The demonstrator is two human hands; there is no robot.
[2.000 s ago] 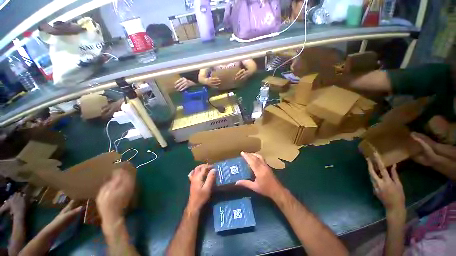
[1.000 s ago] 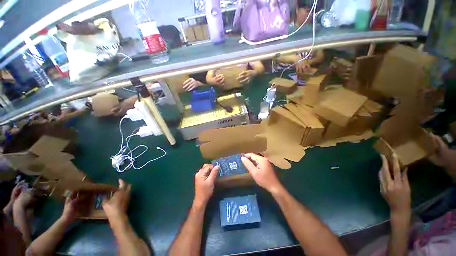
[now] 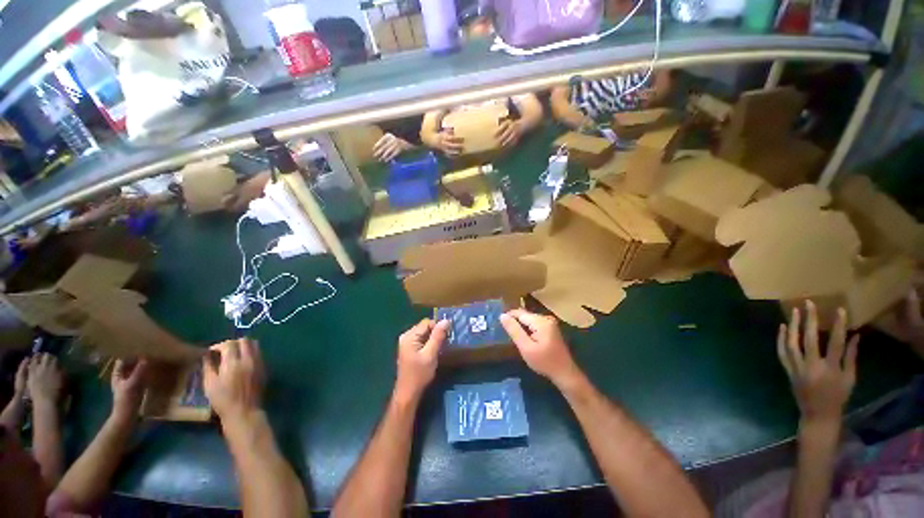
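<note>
A blue card (image 3: 472, 325) with white text and a white square code lies level at the mouth of an open brown mailer box (image 3: 474, 354). My left hand (image 3: 417, 356) grips its left edge and my right hand (image 3: 539, 346) grips its right edge, thumbs on top. The box's wide lid (image 3: 471, 270) stands open behind it. A second blue card or booklet (image 3: 487, 411) lies on the green table between my forearms. How deep the held card sits in the box is hard to tell.
Heaped brown cartons (image 3: 633, 218) lie right of the lid. An equipment box (image 3: 436, 229) with a blue holder (image 3: 413, 180) stands behind. White cables (image 3: 268, 298) lie to the left. Neighbours' hands (image 3: 238, 376) work on boxes at both sides. A shelf (image 3: 405, 96) crosses above.
The held card has come down to the box, whose front now shows below it. The left neighbour's box lid has moved down over that box. The right neighbour's carton has been turned.
</note>
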